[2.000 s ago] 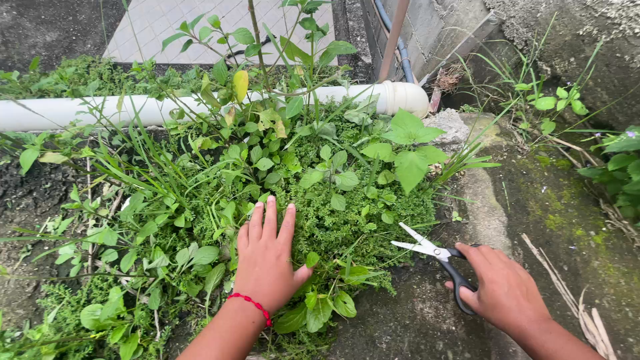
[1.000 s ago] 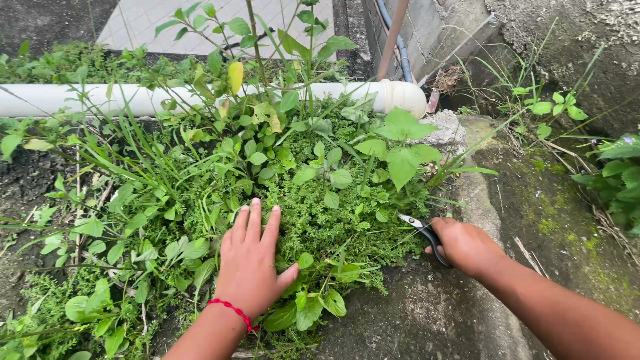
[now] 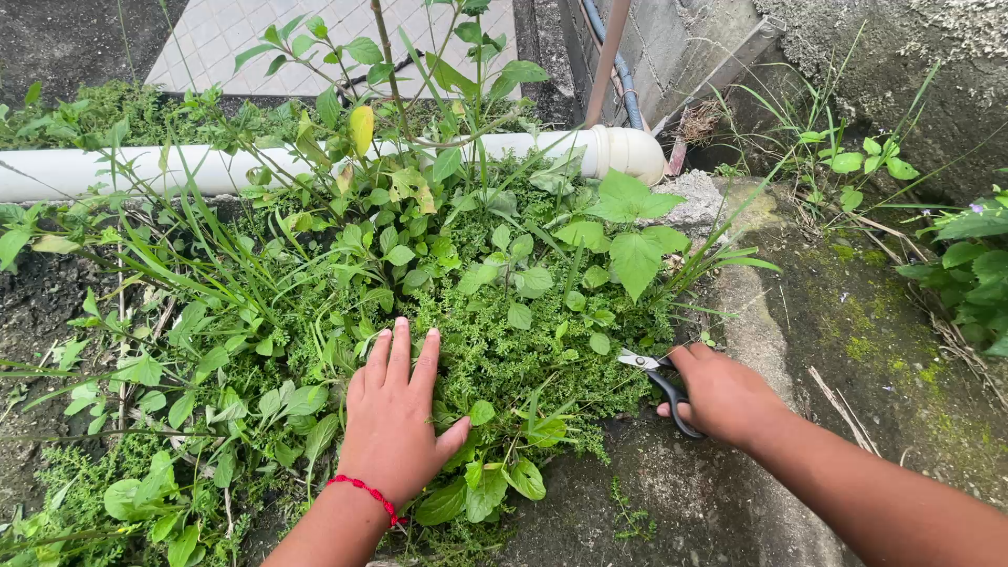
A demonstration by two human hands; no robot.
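My right hand [image 3: 724, 394] grips black-handled scissors [image 3: 669, 394] at the right edge of a dense patch of low green weeds [image 3: 504, 331]. The metal blades point left, and their tips reach among the small leaves. My left hand [image 3: 394, 413], with a red braided bracelet [image 3: 368, 494] on the wrist, rests palm down on the weeds, fingers a little apart and nothing gripped. Broad-leaved seedlings [image 3: 636, 256] stand above the scissors, and larger leaves [image 3: 484, 492] lie low between my hands.
A white plastic pipe [image 3: 79, 173] crosses behind the weeds and ends in a cap. Taller stems rise before it. Mossy concrete [image 3: 850, 331] lies at the right, below a rough wall [image 3: 929, 102]. Light tiles [image 3: 339, 47] show at the back.
The scissors, with blades spread wide two seconds ago, have moved in among the weeds with my right hand, and the blades are now closer together. My left hand stays on the plants.
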